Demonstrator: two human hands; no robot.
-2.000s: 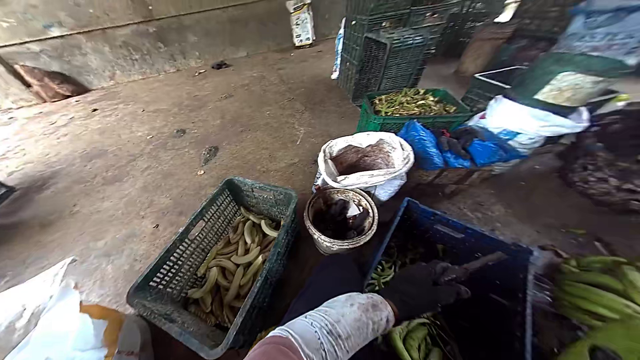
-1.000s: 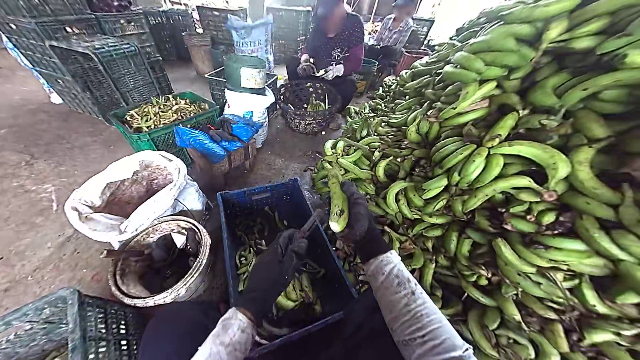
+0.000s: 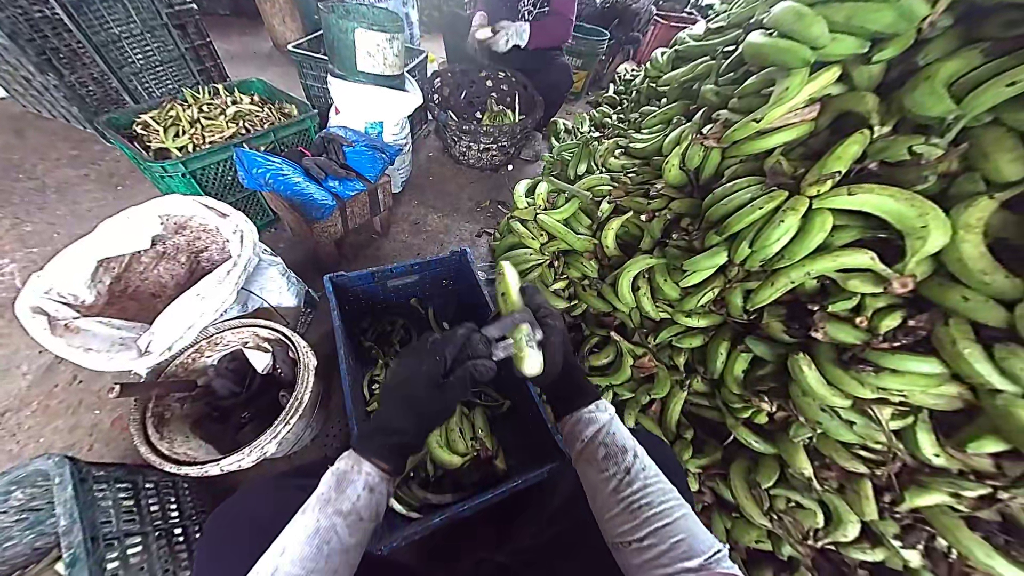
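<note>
My right hand point(image 3: 552, 344), in a dark glove, holds a green plantain point(image 3: 509, 292) upright, its lower end pale where peel is off. In my left hand point(image 3: 436, 384), also dark-gloved, is a metal peeling tool point(image 3: 508, 330) whose blurred head lies against the plantain. Both hands are over a blue plastic crate point(image 3: 400, 276) holding green peels point(image 3: 452, 440). A large heap of green plantains point(image 3: 768, 232) rises on the right, close beside my right hand.
On the left are a white sack point(image 3: 56, 320), a dirty bucket point(image 3: 308, 400) and a dark green crate point(image 3: 136, 512). A green crate of peels point(image 3: 240, 188) and a low stool with blue plastic point(image 3: 280, 180) stand farther off. Another person point(image 3: 552, 48) sits behind a black basket point(image 3: 480, 148).
The view has swung right from the crate of peeled plantains. Since one second ago, the tool in my left hand has come against the plantain, and the hands have come together.
</note>
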